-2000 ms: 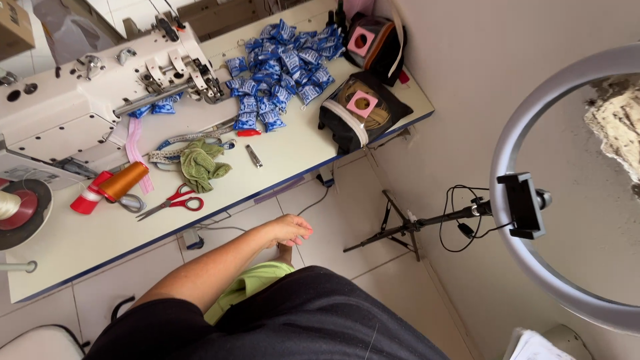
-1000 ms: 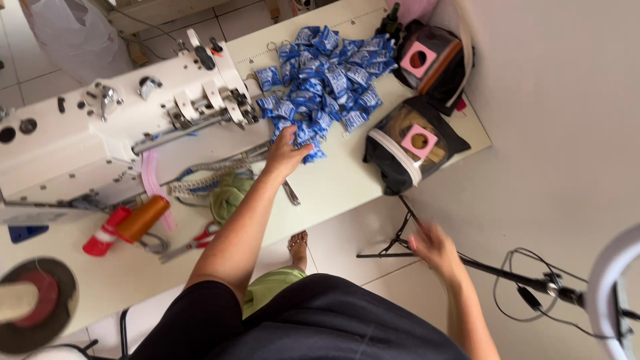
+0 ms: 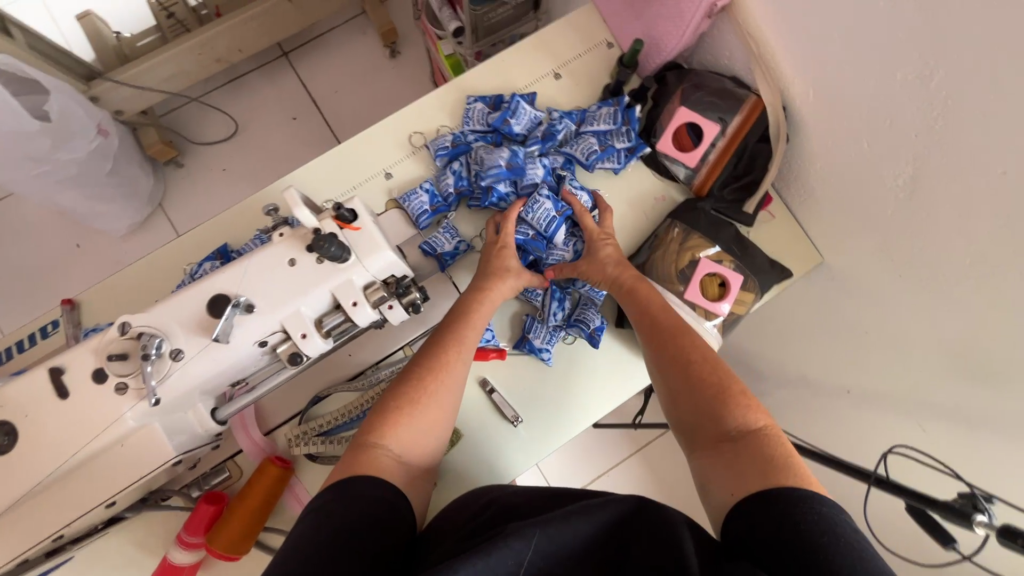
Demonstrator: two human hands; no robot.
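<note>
Many small blue-and-white printed pillow-shaped pouches (image 3: 500, 164), some with metal rings, lie heaped on the pale sewing table (image 3: 560, 424). My left hand (image 3: 506, 256) and my right hand (image 3: 596, 248) cup a bunch of them from both sides, thumbs nearly meeting at the near side. Fingers of both hands touch the pouches between them. More pouches lie just below my wrists, beside a red-handled tool (image 3: 490, 354). A nail clipper (image 3: 502, 402) rests nearer the table's front edge. To the left stands a white industrial sewing machine (image 3: 184, 344).
Two black bags with clear panels and pink square tags, an upper one (image 3: 712, 136) and a lower one (image 3: 704, 264), sit by the wall. A measuring tape (image 3: 344, 420), an orange thread cone (image 3: 250, 508) and a red spool (image 3: 192, 532) lie near the machine. A stand's black pole (image 3: 864, 476) is at lower right.
My right hand has come up from beyond the table's front edge onto the pouches. My left hand, which touched the heap's near side a second ago, now cups pouches opposite it. The view has shifted.
</note>
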